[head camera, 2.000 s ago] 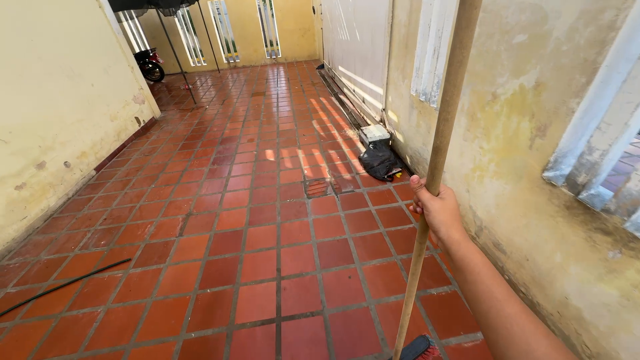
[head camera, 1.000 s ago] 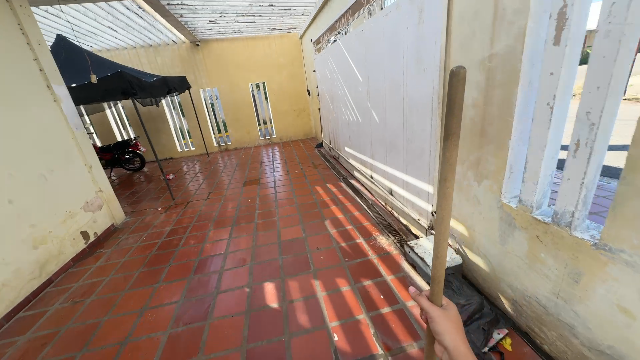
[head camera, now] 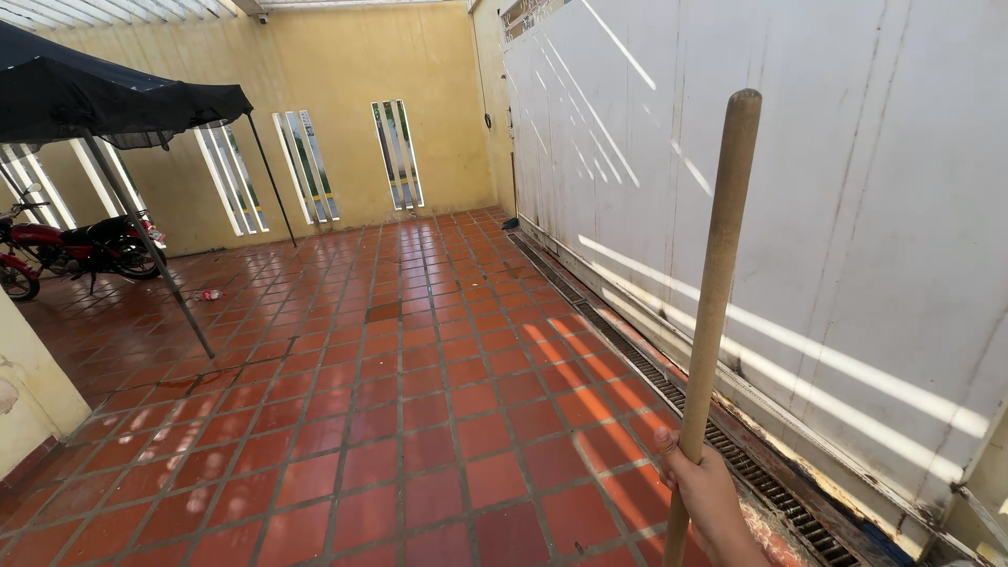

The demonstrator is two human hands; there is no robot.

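My right hand (head camera: pixel 701 492) is closed around a long wooden pole (head camera: pixel 718 260) at the lower right. The pole stands nearly upright, its rounded top well above my hand, and its lower end runs out of the bottom of the view. Behind it are the white metal gate (head camera: pixel 803 197) and a floor drain grate (head camera: pixel 654 366). Under it lies the red tiled floor (head camera: pixel 425 409). My left hand is out of view.
At the left, a red motorcycle (head camera: pixel 87 248) stands near a black canopy (head camera: pixel 102 94) on thin metal legs (head camera: pixel 150 244). A plastic bottle (head camera: pixel 208 295) lies on the tiles. A yellow wall (head camera: pixel 339 71) with slotted openings closes the far end; a pale wall corner (head camera: pixel 35 402) juts in.
The view has moved forward along the floor. My right hand keeps hold of the pole. The black bag and white object beside the wall, and the brush head seen two seconds ago, are out of view now.
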